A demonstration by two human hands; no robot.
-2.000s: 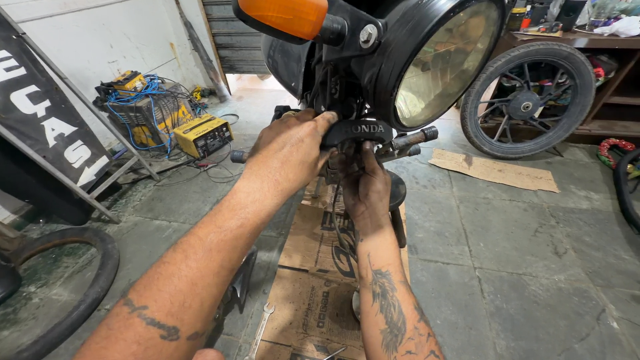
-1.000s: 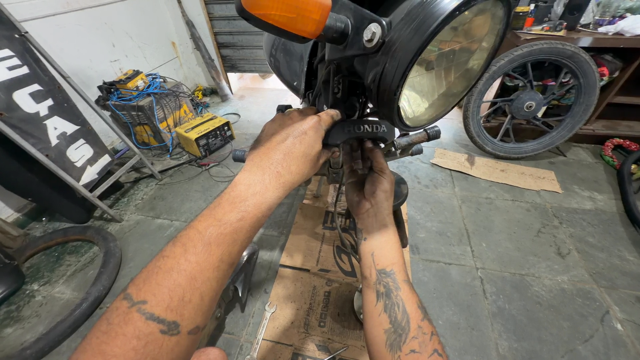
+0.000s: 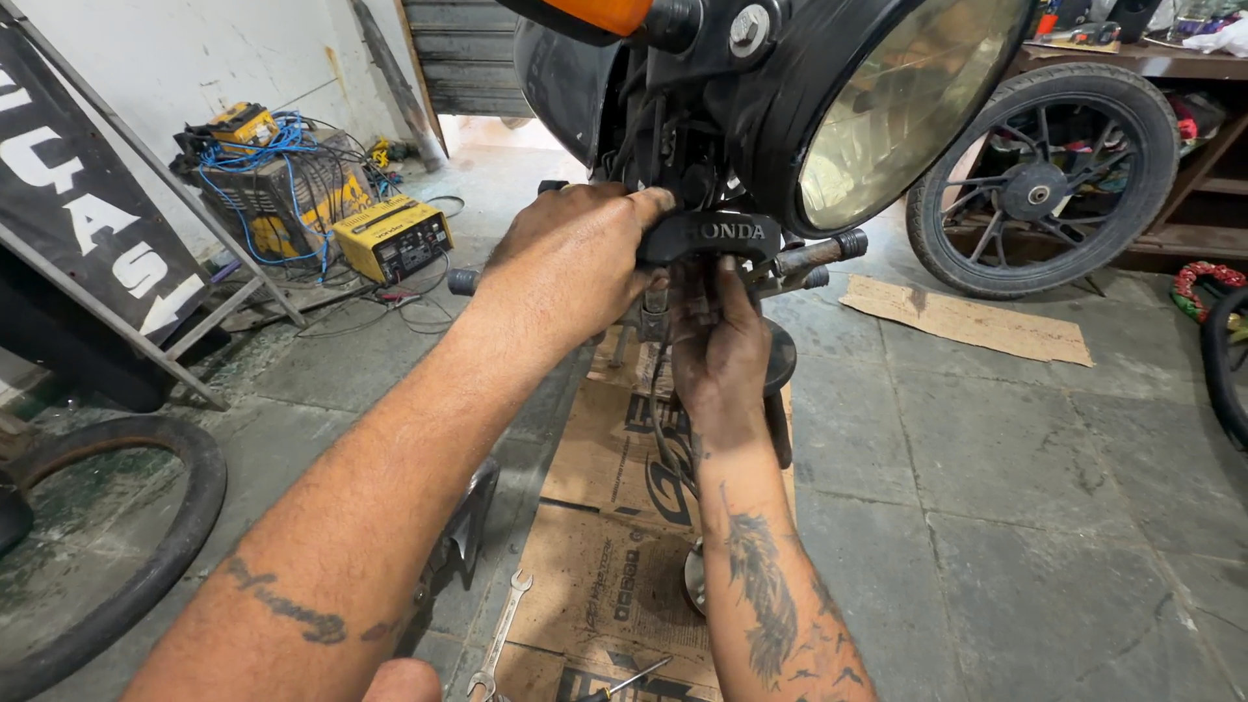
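Observation:
A black plastic motorcycle trim cover (image 3: 712,237) bearing the Honda name sits below the round headlight (image 3: 902,117). My left hand (image 3: 575,249) grips the cover's left end, thumb on top and fingers curled under it. From below, my right hand (image 3: 721,341) presses its thumb against the cover's lower edge; its other fingers are mostly hidden behind the thumb and cover. An orange turn signal (image 3: 595,14) is at the top. Behind the cover are the dark fork and cables. Below, a combination wrench (image 3: 502,634) and a screwdriver (image 3: 629,680) lie on printed cardboard (image 3: 565,546).
A yellow battery charger (image 3: 393,237) and a cable-draped welding machine (image 3: 292,200) stand at the left, behind a metal ladder frame (image 3: 146,195). A loose tire (image 3: 185,468) lies lower left. At the right are a spoked wheel (image 3: 1038,190), a cardboard strip (image 3: 965,317) and a wooden shelf (image 3: 1170,63).

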